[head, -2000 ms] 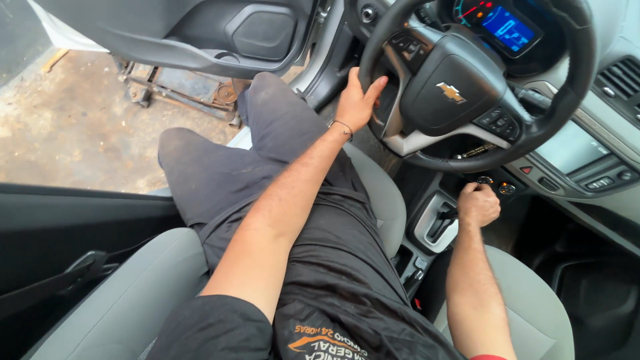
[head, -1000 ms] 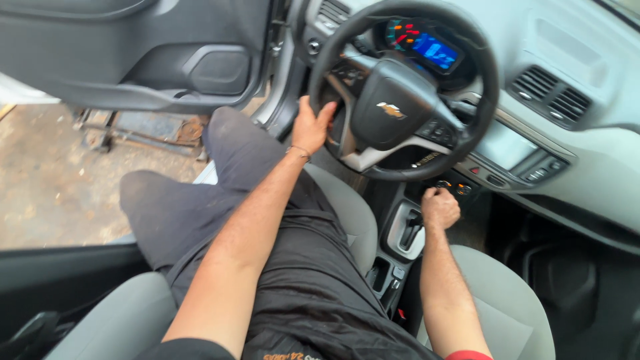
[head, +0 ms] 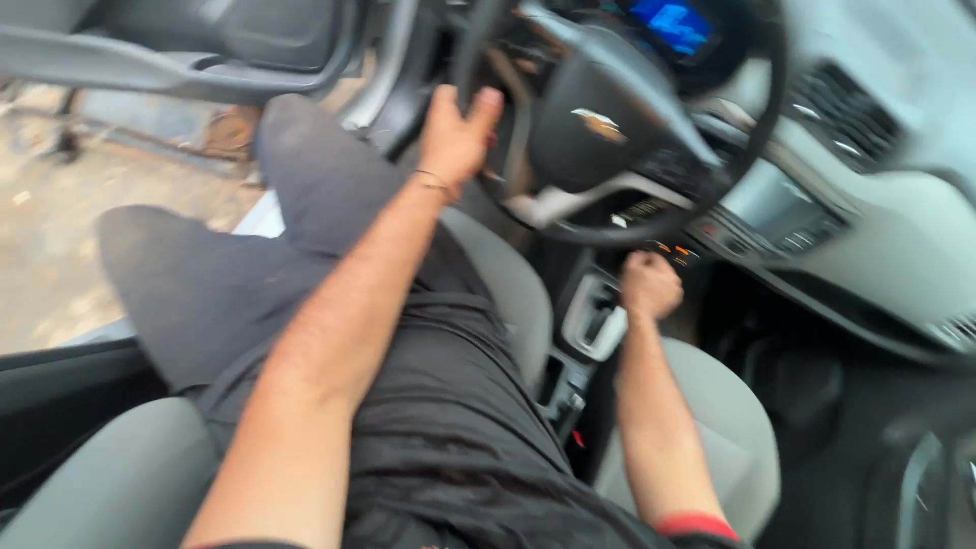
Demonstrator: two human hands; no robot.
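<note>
My left hand (head: 460, 137) grips the left side of the steering wheel (head: 671, 232), with the thumb resting over the rim. The wheel carries a Chevrolet emblem on its hub. My right hand (head: 650, 286) is closed at the centre console, just above and right of the gear selector (head: 595, 316). Its fingers seem to be around the selector's knob, but the hand covers whatever lies under them, so I cannot tell for certain. Small orange lights (head: 675, 250) glow beside its knuckles. Behind the wheel the instrument display (head: 675, 24) shines blue. The view is blurred.
The driver's door (head: 175, 69) stands open at the upper left, with a rusty metal frame (head: 168, 133) on the ground outside. The dashboard with its air vents (head: 846, 114) and centre screen (head: 785, 202) is at the right, above the passenger seat (head: 717, 427).
Both hands have stayed at the same places, the left on the wheel rim and the right at the console. The view has shifted between frames.
</note>
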